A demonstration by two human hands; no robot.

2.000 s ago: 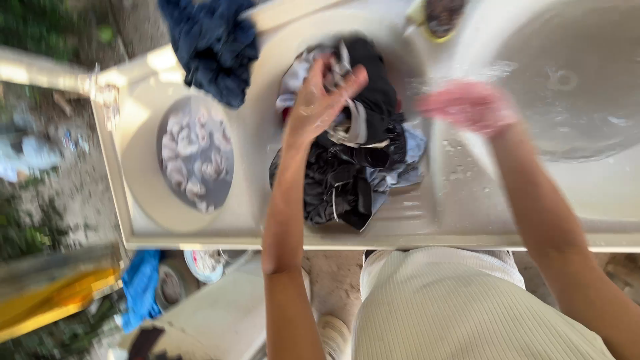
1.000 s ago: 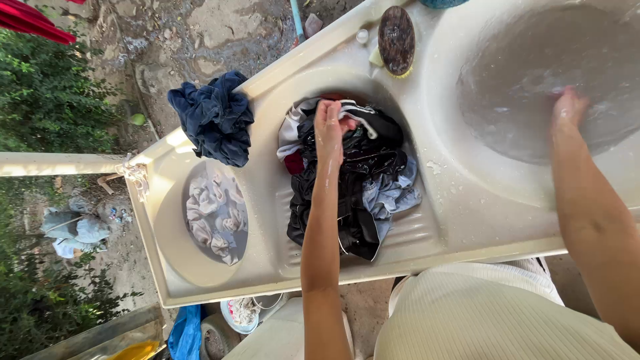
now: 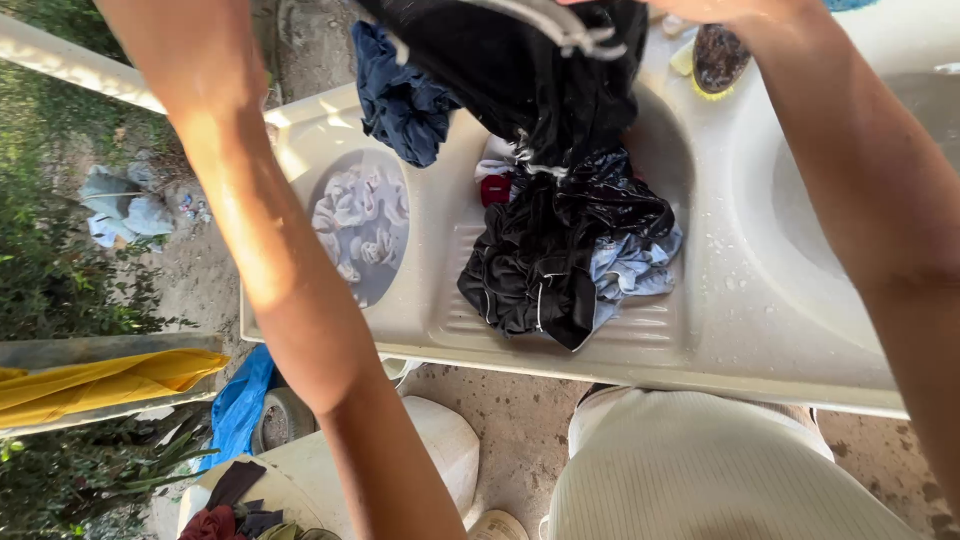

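Note:
A wet black garment with a pale drawstring (image 3: 517, 67) is raised at the top of the view. My right hand (image 3: 697, 9) is at its upper edge, gripping it, partly cut off by the frame. Of my left hand (image 3: 184, 37) only the part near the wrist shows at the top left; its fingers are out of view. Under the raised garment, more wet black clothing (image 3: 536, 262) lies in the sink's ribbed middle basin (image 3: 450, 300), with light blue denim (image 3: 634, 262) and a dark red cloth (image 3: 495, 190) beside it.
Pale cloths (image 3: 360, 202) soak in the left basin. Navy cloth (image 3: 409, 105) lies on the sink's back edge. A scrub brush (image 3: 718, 60) stands by the right basin (image 3: 817, 195), which holds grayish water. A white post (image 3: 75, 64) crosses at the upper left.
My right hand has left the water of the right basin and is now on the black garment. My left arm has moved left and up, and the garment has been lifted from the pile.

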